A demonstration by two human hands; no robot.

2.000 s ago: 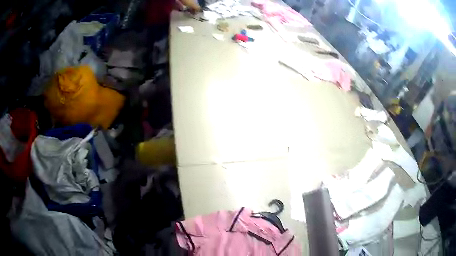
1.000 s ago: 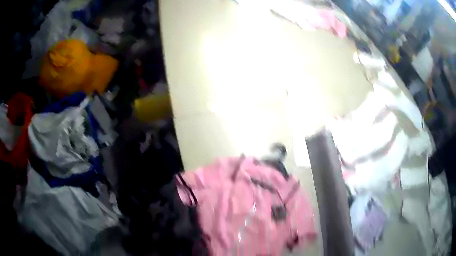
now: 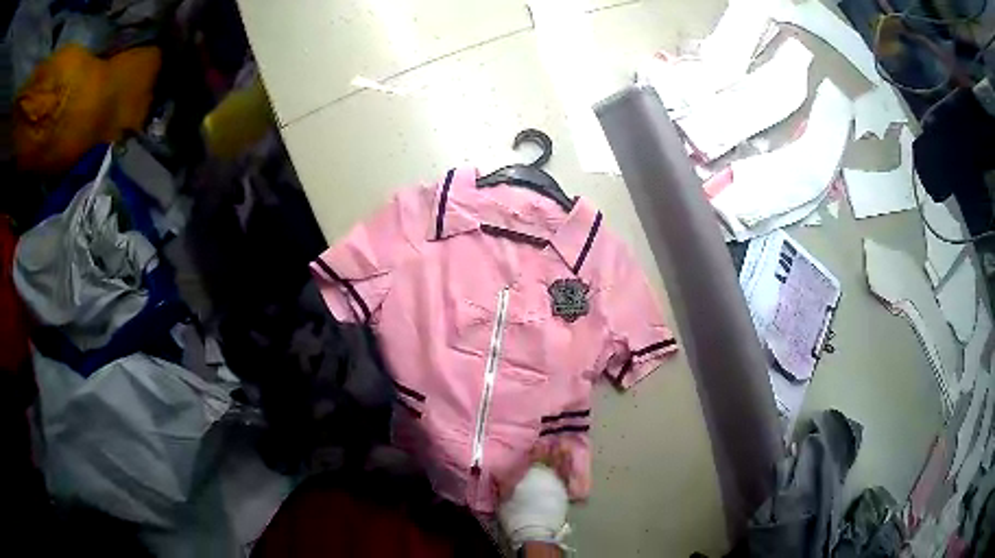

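Note:
A pink short-sleeved blouse (image 3: 436, 327) lies front up on the pale table (image 3: 426, 44), with navy stripes, a pale front zip and a dark chest badge (image 3: 568, 299). A black hanger (image 3: 530, 169) shows at its collar. My right hand (image 3: 535, 496), wrapped or gloved in white, is at the blouse's bottom edge beside the zip. Its fingers are blurred, and whether they grip the cloth cannot be told. My left hand is not visible; a dark sleeve covers the blouse's left edge.
A grey-brown fabric roll (image 3: 693, 273) lies right of the blouse. Beyond it are white paper patterns (image 3: 802, 164), a clipboard with a pinkish sheet (image 3: 802, 311) and grey crumpled cloth (image 3: 813, 480). Left of the table are an orange bag (image 3: 82, 104) and whitish bags (image 3: 120, 436).
The view has tilted down, so the whole blouse shows, higher in the picture. My right hand has come into view at its bottom edge. The blouse looks flatter than one second ago.

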